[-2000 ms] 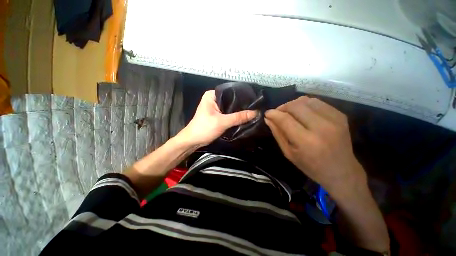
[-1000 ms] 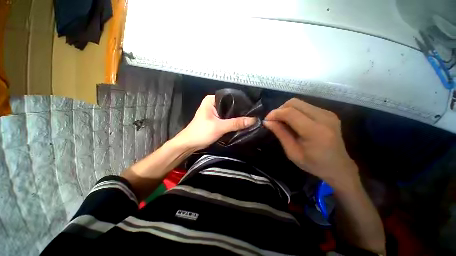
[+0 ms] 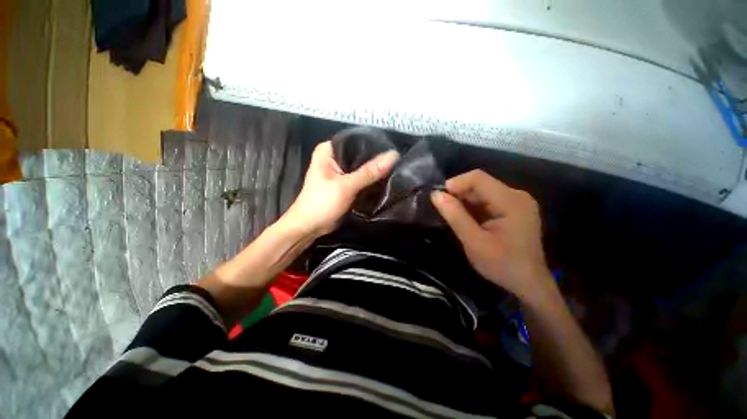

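Note:
A shiny dark brown-black leather garment panel (image 3: 414, 184) is bunched up between my hands, in front of my body and just below the front edge of the machine table. My left hand (image 3: 332, 190) is bare and grips the folded part with the thumb on top. My right hand (image 3: 495, 225) is bare and pinches the right side of the piece between thumb and fingertips. The lower part of the piece merges with the dark area below, so its full extent is hidden.
The white machine table (image 3: 328, 53) spans the top, with blue-handled snips (image 3: 725, 114) at its right end. Dark cut pieces (image 3: 138, 31) lie on cardboard (image 3: 123, 110) at upper left. A silvery quilted covering (image 3: 106, 245) is at left. Something blue shows under my right forearm.
My left hand has shifted slightly left and up, and my right hand slightly left. The leather between them is now more spread out.

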